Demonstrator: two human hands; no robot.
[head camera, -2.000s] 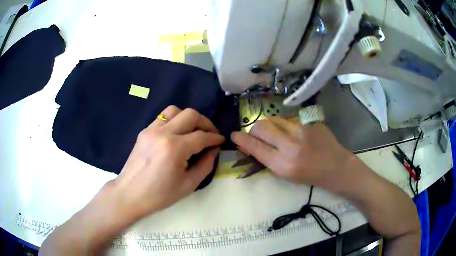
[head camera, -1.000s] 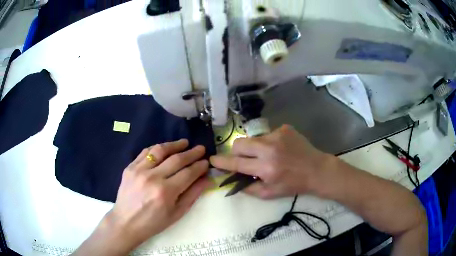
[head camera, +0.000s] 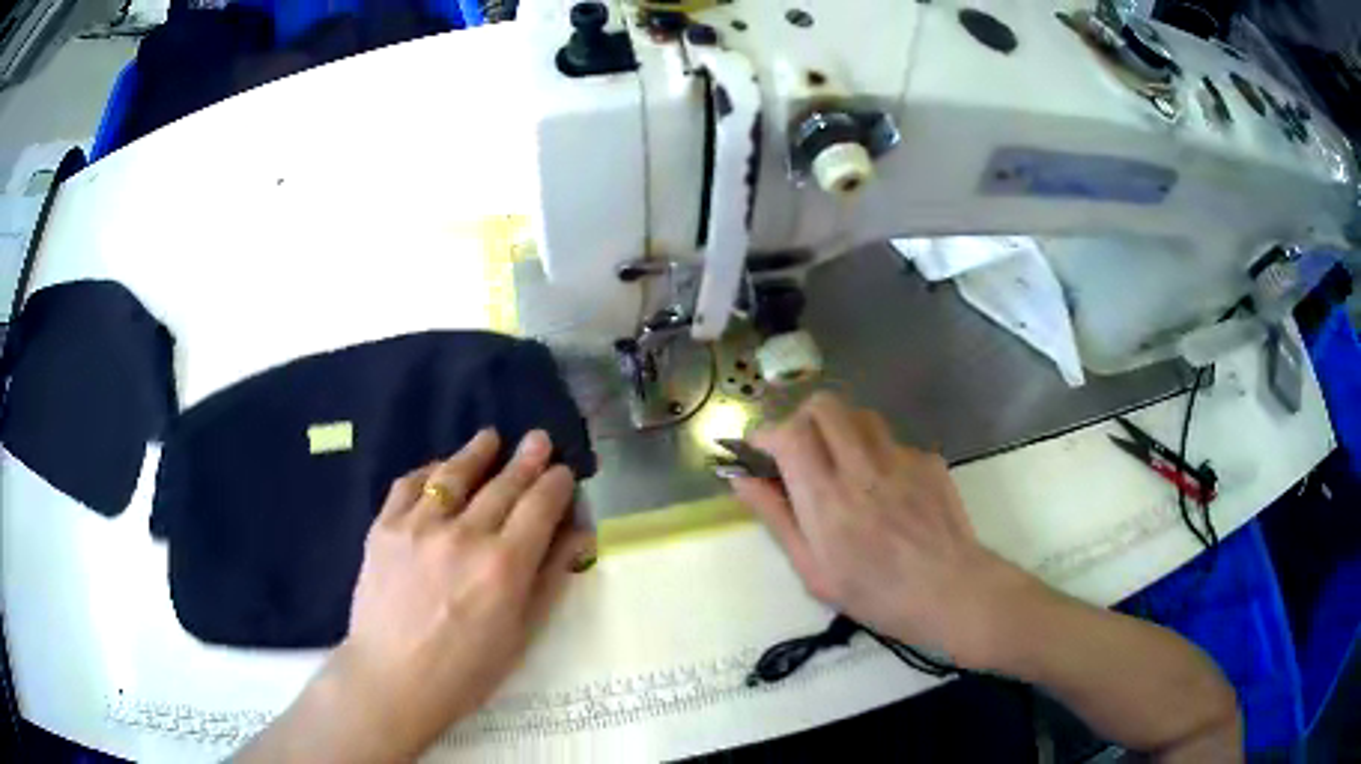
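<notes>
A dark fabric panel (head camera: 284, 523) with a pale yellow number sticker (head camera: 330, 437) lies flat left of the needle area. My left hand (head camera: 466, 575), with a ring, rests on the panel's right part, fingers spread over it; whether it pinches the edge cannot be told. My right hand (head camera: 881, 530) holds thread snips (head camera: 745, 460), their dark tips showing past the fingers, over the bed in front of the round needle plate. The presser foot (head camera: 645, 373) stands apart from the panel, with bare metal between them. The handle of the snips is hidden in my palm.
A second dark piece (head camera: 93, 391) lies at the far left. The sewing machine head (head camera: 597, 179) rises ahead. A white cloth (head camera: 1003, 299) lies behind the bed. Red-handled snips (head camera: 1172, 460) lie at right. Black cord (head camera: 806, 649) is near the front edge, by the printed ruler (head camera: 627, 694).
The panel has moved left, out from under the presser foot, with my left hand on it. My right hand has moved right with the snips. The camera view has shifted.
</notes>
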